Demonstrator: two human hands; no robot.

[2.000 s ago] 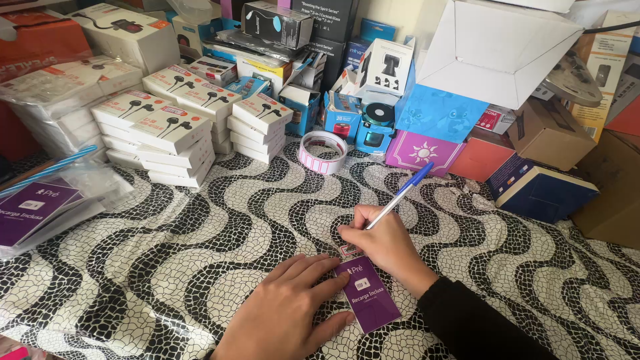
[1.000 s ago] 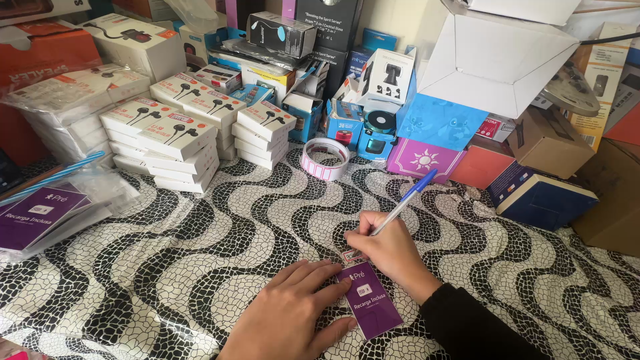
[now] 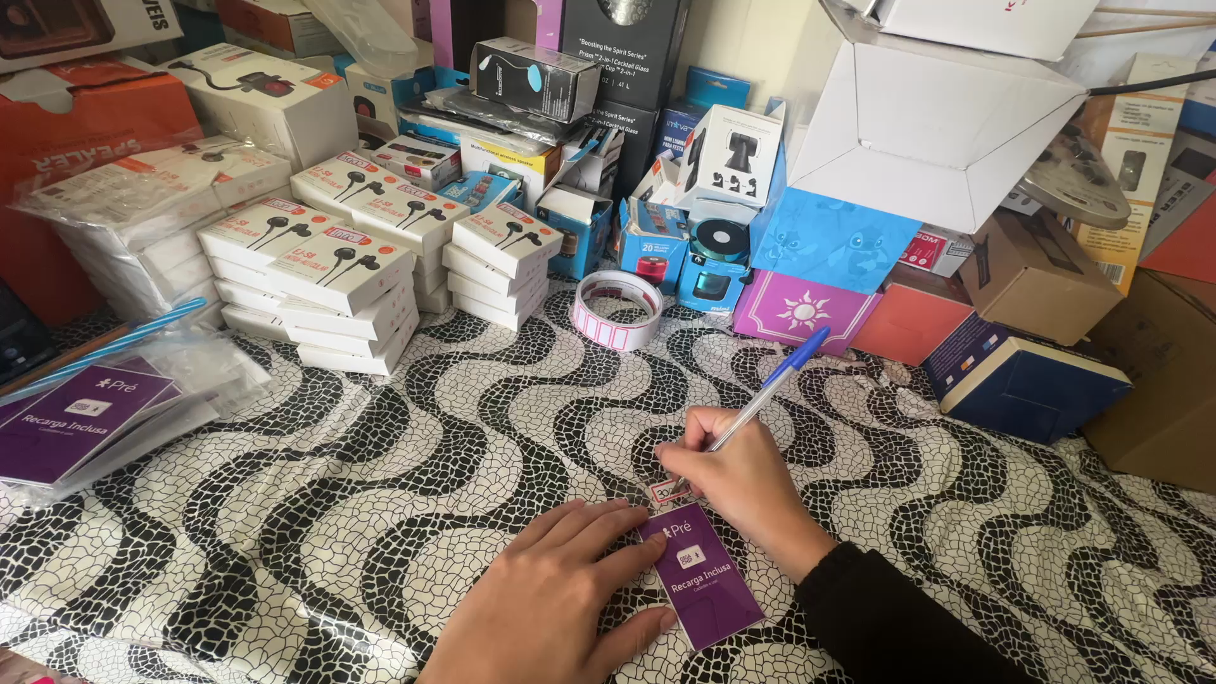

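Note:
My right hand [image 3: 746, 484] grips a clear ballpoint pen with a blue cap on its upper end [image 3: 774, 380]. The pen's lower end meets a small red-bordered white label [image 3: 668, 491], which bears handwriting and lies at the top edge of a purple SIM card packet [image 3: 708, 594]. Flat on the patterned tablecloth, my left hand [image 3: 570, 589] has its fingers apart, with fingertips touching the packet's left edge. A roll of similar labels [image 3: 617, 318] stands beyond my hands. More purple packets [image 3: 71, 418] are in a clear plastic bag at the left.
Stacked white earphone boxes [image 3: 342, 271] stand at the back left. Small blue speaker boxes [image 3: 712, 280], a purple box with a sun design [image 3: 806, 309] and a dark blue box [image 3: 1035, 389] line the back and right. A blue-striped stick [image 3: 114, 342] lies over the bag.
Writing shows on the small label now. Both hands have stayed in nearly the same place, the right one still holding the pen and the left one beside the packet.

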